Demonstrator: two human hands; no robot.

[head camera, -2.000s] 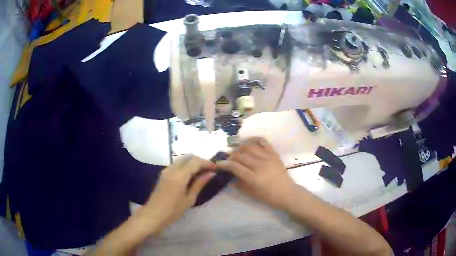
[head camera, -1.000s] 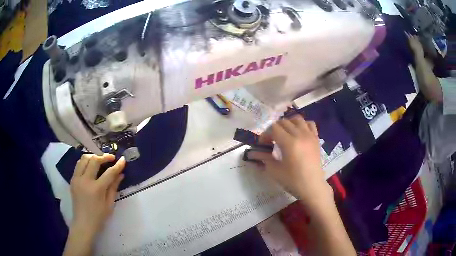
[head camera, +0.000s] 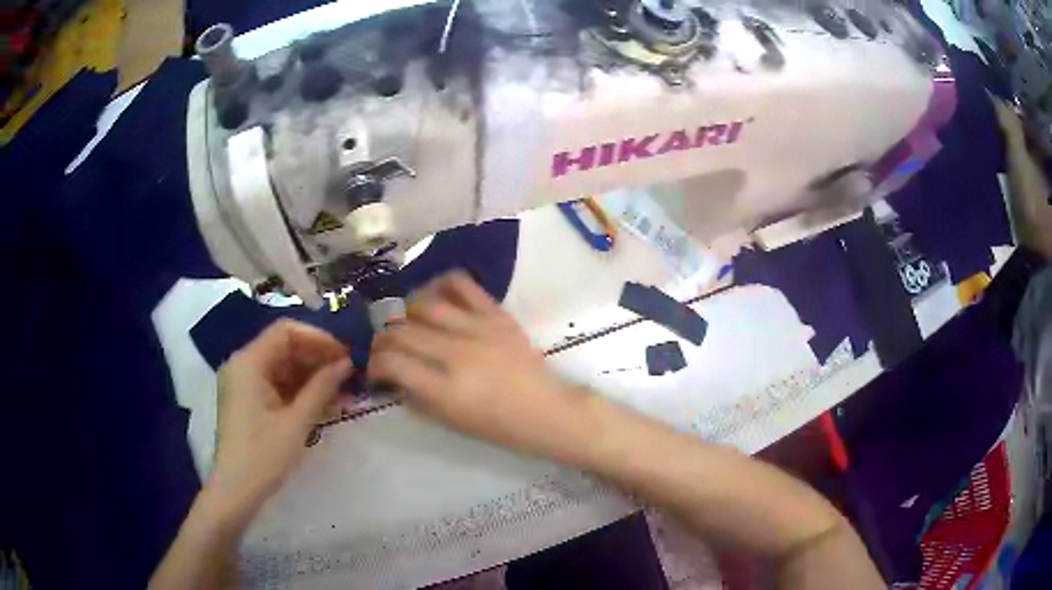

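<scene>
A navy cut piece point(head camera: 482, 259) with a curved edge lies on the machine bed under the needle area, partly behind my right hand. My left hand point(head camera: 283, 386) is at its front left edge, thumb and fingertips pinched together on the dark fabric. My right hand point(head camera: 450, 352) lies over the piece just in front of the silver-grey ridged block point(head camera: 387, 311). Its fingertips meet the left ones, and what they touch is hidden and blurred. A dark label point(head camera: 663, 312) and a smaller dark piece point(head camera: 666, 358) lie to the right.
The white sewing machine head point(head camera: 577, 104) stands behind my hands. Orange and blue snips point(head camera: 591, 226) and a printed paper tag point(head camera: 663, 234) lie behind the labels. Navy panels point(head camera: 81, 380) fill the left. A red basket point(head camera: 967, 519) is at lower right. Another person's arm point(head camera: 1024, 173) shows at right.
My right hand has moved left from the labels to the front of the needle area, beside my left hand. One label has left the spare pair's spot or shifted; the view has swung left.
</scene>
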